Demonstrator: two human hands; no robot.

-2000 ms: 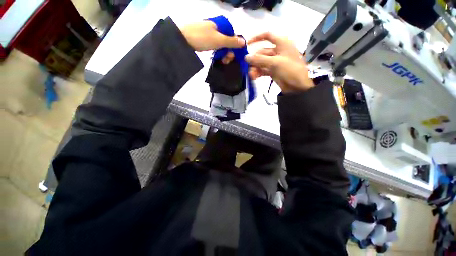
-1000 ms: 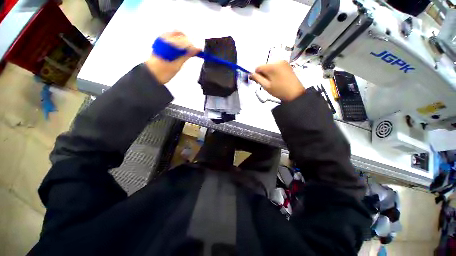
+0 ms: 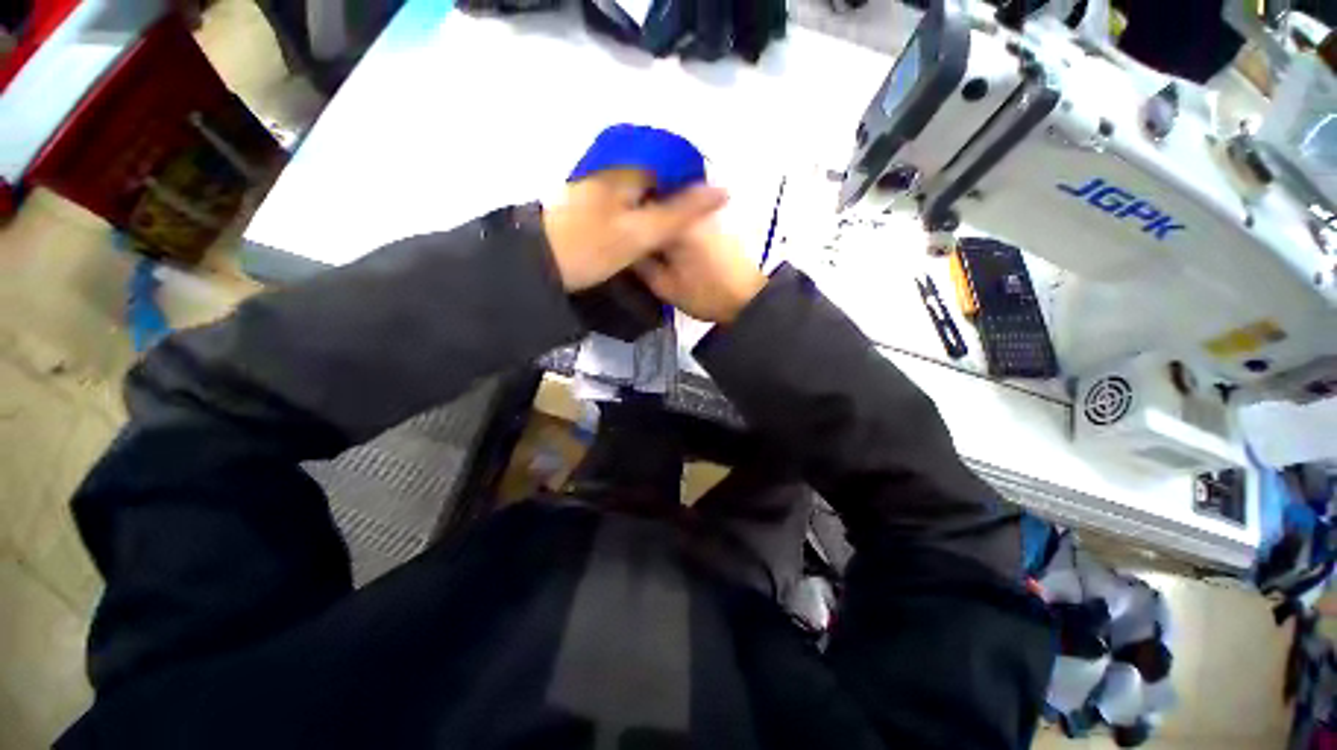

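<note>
The dark bundle of cut pieces (image 3: 623,311) lies at the table's front edge, with grey-and-white striped layers (image 3: 628,364) sticking out at its near end. A royal-blue tie strip (image 3: 641,151) loops up above my hands at the bundle's far end. My left hand (image 3: 609,230) and my right hand (image 3: 707,268) meet and overlap over the bundle, slightly blurred. The strip runs into my left hand. My right fingers are mostly hidden behind my left hand, so their hold cannot be made out.
The white sewing machine (image 3: 1114,205) stands at the right. Black thread snips (image 3: 941,317), an orange-handled tool (image 3: 963,283) and a dark keypad object (image 3: 1007,311) lie beneath its head. More dark pieces (image 3: 689,27) lie at the table's back. Fabric piles (image 3: 1107,637) lie below right.
My hands were apart with the blue strip stretched across the bundle. They have now come together over it, and the strip forms a loop above them.
</note>
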